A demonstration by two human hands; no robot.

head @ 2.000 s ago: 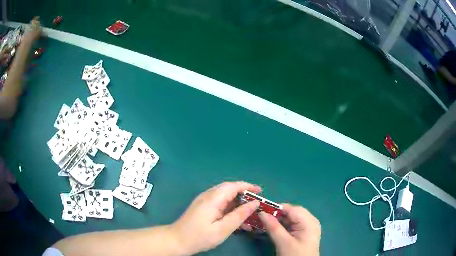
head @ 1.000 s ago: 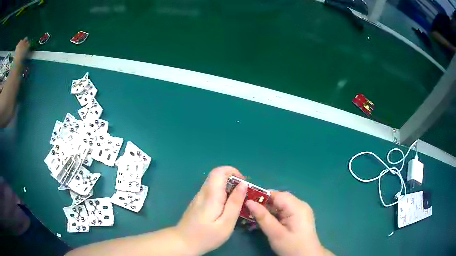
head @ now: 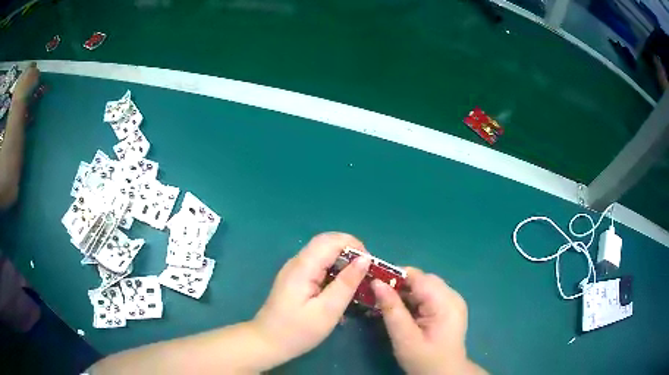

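A red circuit board with a white edge along its far side (head: 378, 277) is held over the bench at the lower middle. My left hand (head: 312, 293) grips its left side, with the thumb on the red face. My right hand (head: 425, 318) grips its right side, also with the thumb on the face. Both hands are bare. The fingers hide the board's ends and underside. A loose pile of white plates with dark holes (head: 110, 192) lies on the bench at the left.
A white rail (head: 352, 117) separates the bench from the green belt (head: 293, 44). The belt carries a loose red board (head: 484, 125) and two red units at far left. A white cable (head: 539, 258), adapter (head: 609, 250) and white box (head: 603, 306) lie right. Another person's arm (head: 13, 146) is at left.
The loose red board on the belt has moved left, away from the metal post. The units at far left have also moved left. Both my hands still hold the board, with slight shifts.
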